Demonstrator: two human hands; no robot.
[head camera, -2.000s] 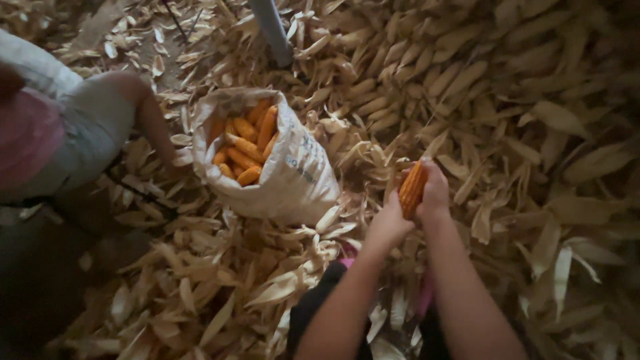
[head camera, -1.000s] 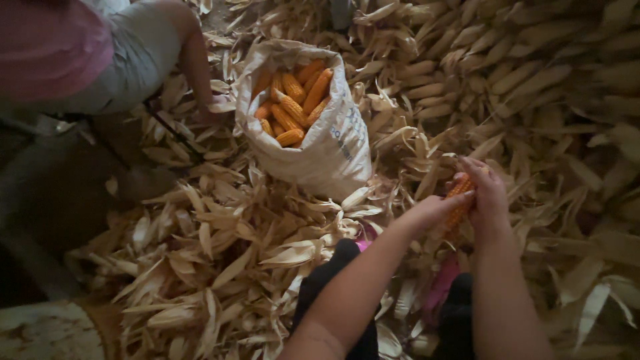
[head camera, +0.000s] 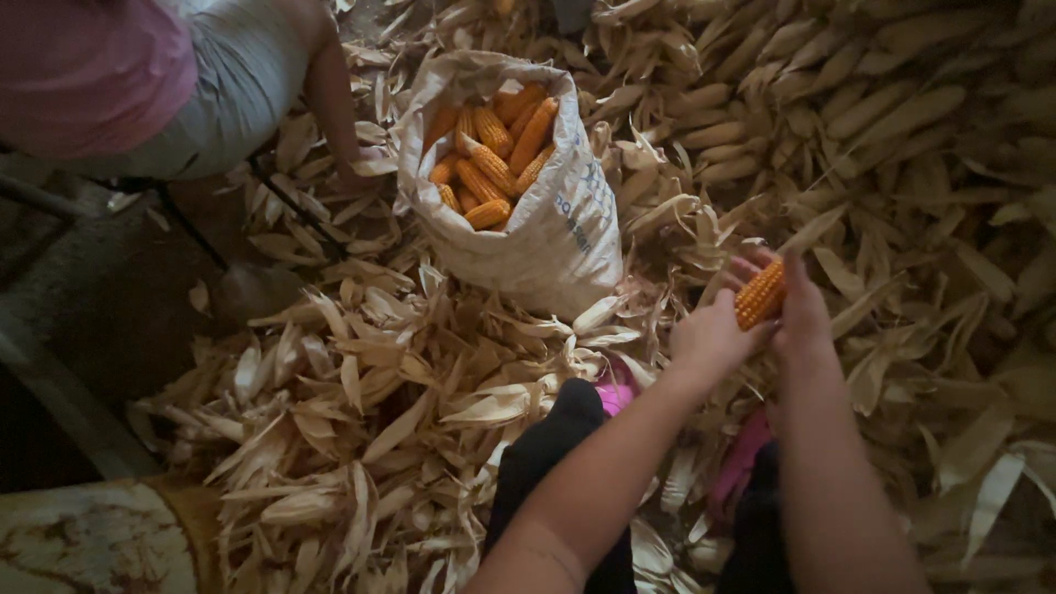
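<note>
An orange ear of corn (head camera: 760, 295) with bare kernels lies between my two hands, right of the centre of the view. Around its lower end my left hand (head camera: 719, 328) is closed. My right hand (head camera: 799, 301) is against the ear's right side, partly blurred, with a strip of dry husk (head camera: 813, 229) at its fingertips. Up and to the left, a white woven sack (head camera: 544, 260) stands upright, its mouth wide, holding several husked orange ears (head camera: 487, 169).
Dry corn husks (head camera: 330, 429) cover the floor, with a pile of unhusked ears (head camera: 866, 99) at upper right. A seated person (head camera: 239, 91) is at upper left, one hand by the sack. A stained pale surface (head camera: 91, 536) fills the lower left corner.
More of the orange ear shows between my hands than a second ago, and a husk strip stands up at my right fingertips. The view has shifted, placing the sack nearer the middle.
</note>
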